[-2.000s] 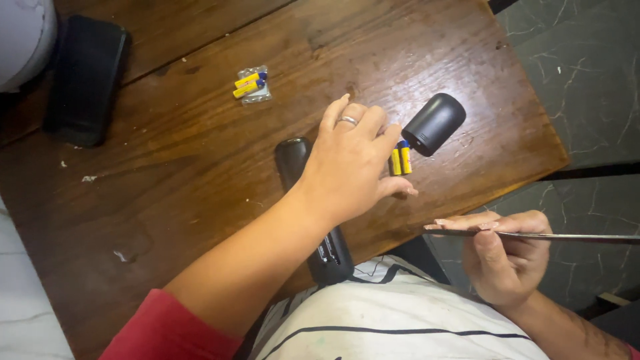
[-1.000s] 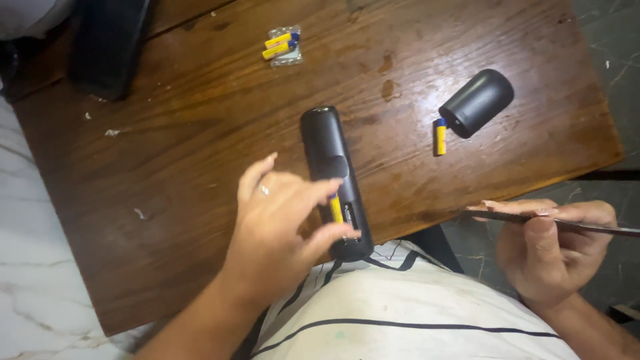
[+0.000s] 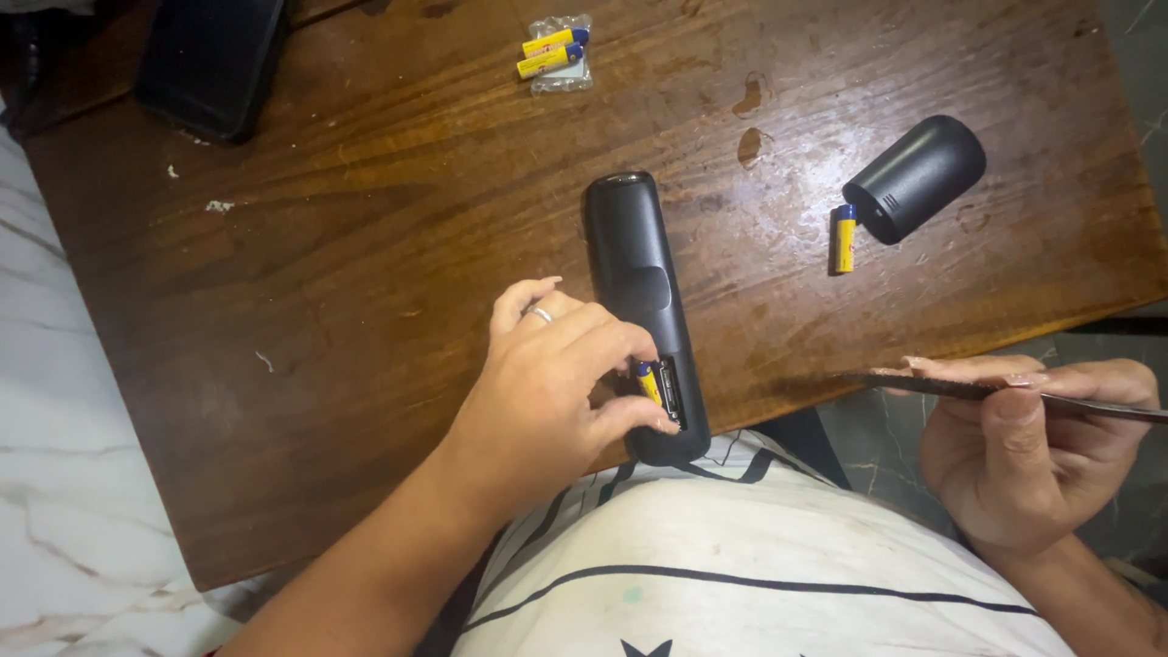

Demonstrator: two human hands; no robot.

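Observation:
A black remote control (image 3: 634, 237) lies back side up on the wooden table, its battery compartment uncovered at the near end. My left hand (image 3: 557, 383) pinches a yellow and blue battery (image 3: 649, 383) between thumb and finger at the left side of that compartment. Off the table's near right edge, my right hand (image 3: 1040, 447) holds a thin, dark, flat tool (image 3: 967, 387) with a rough-looking end; its kind is unclear. Another yellow and blue battery (image 3: 846, 239) lies beside a curved black cover (image 3: 922, 178) on the right.
Two more batteries (image 3: 549, 60) rest on a clear plastic wrapper (image 3: 563, 84) at the table's far side. A black phone-like object (image 3: 212, 59) lies at the upper left. The wooden table (image 3: 347, 365) has its near edge at my patterned shirt.
My left hand has gone from beside the cover to the remote's compartment, bringing one of the two batteries that lay by the cover. My right hand still holds the tool.

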